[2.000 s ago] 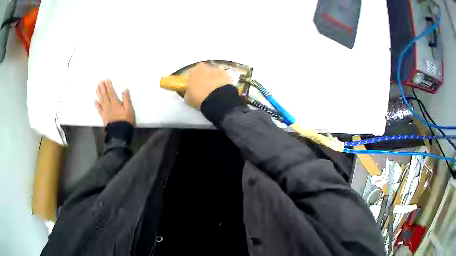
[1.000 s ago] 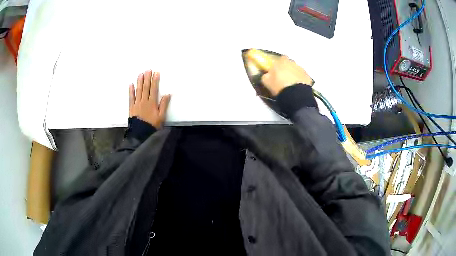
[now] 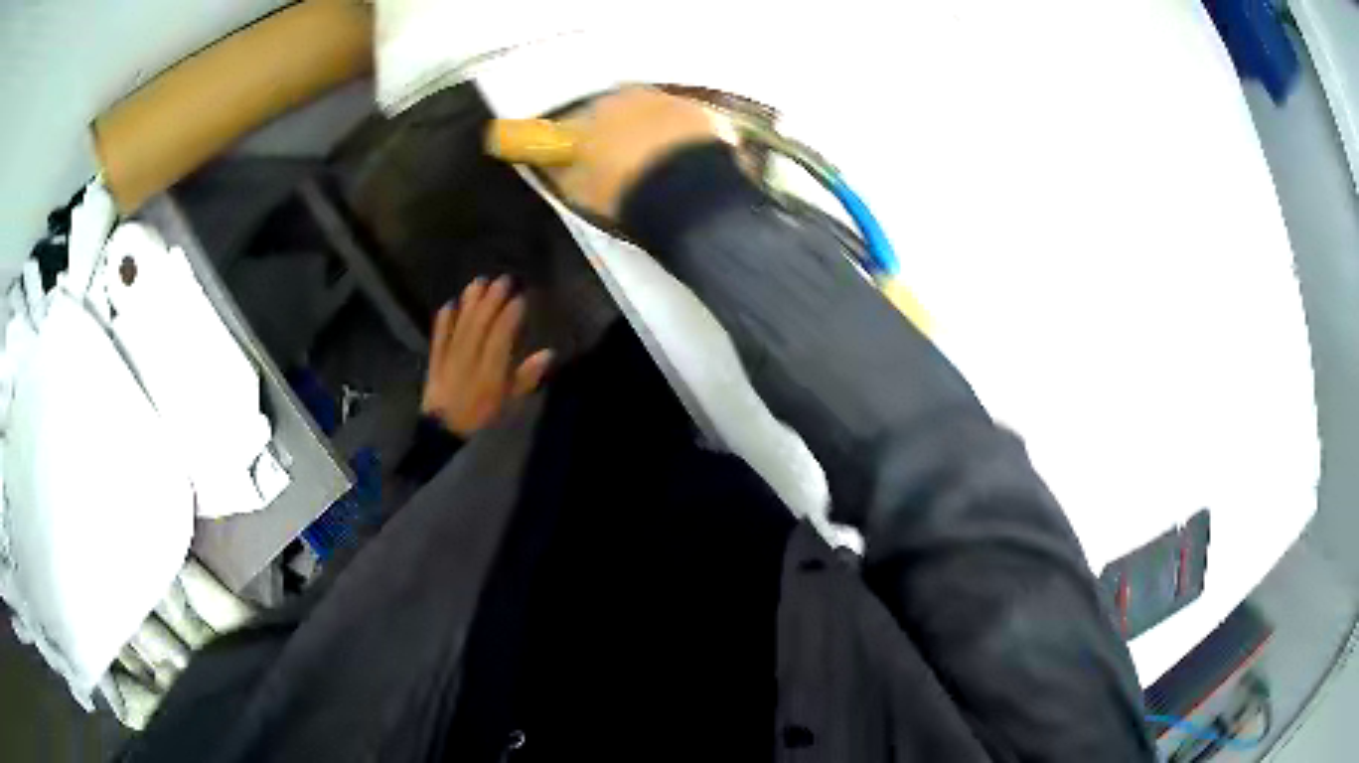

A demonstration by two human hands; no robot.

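My right hand point(image 3: 641, 149) is closed on the yellow handle of the steam iron point(image 3: 534, 142), near the table's near edge. The iron's metal body is partly hidden by my hand and sleeve, and a blue hose runs from its rear. My left hand point(image 3: 480, 361) is off the table, in front of my body over the dark space below, fingers apart and empty. The white cloth on the table is washed out, so its edges and layers cannot be told apart from the cover point(image 3: 1043, 268).
The dark rest pad point(image 3: 1157, 578) with red marks lies at the table's lower right. A red-edged machine point(image 3: 1215, 663) is partly visible below it. A brown roll point(image 3: 231, 93) is at upper left. White cloth pieces point(image 3: 90, 462) lie on a grey surface at the left.
The view has swung round to the left, bringing the cloth pieces into sight. My left hand has come off the table. My right hand still holds the iron, now near the table edge.
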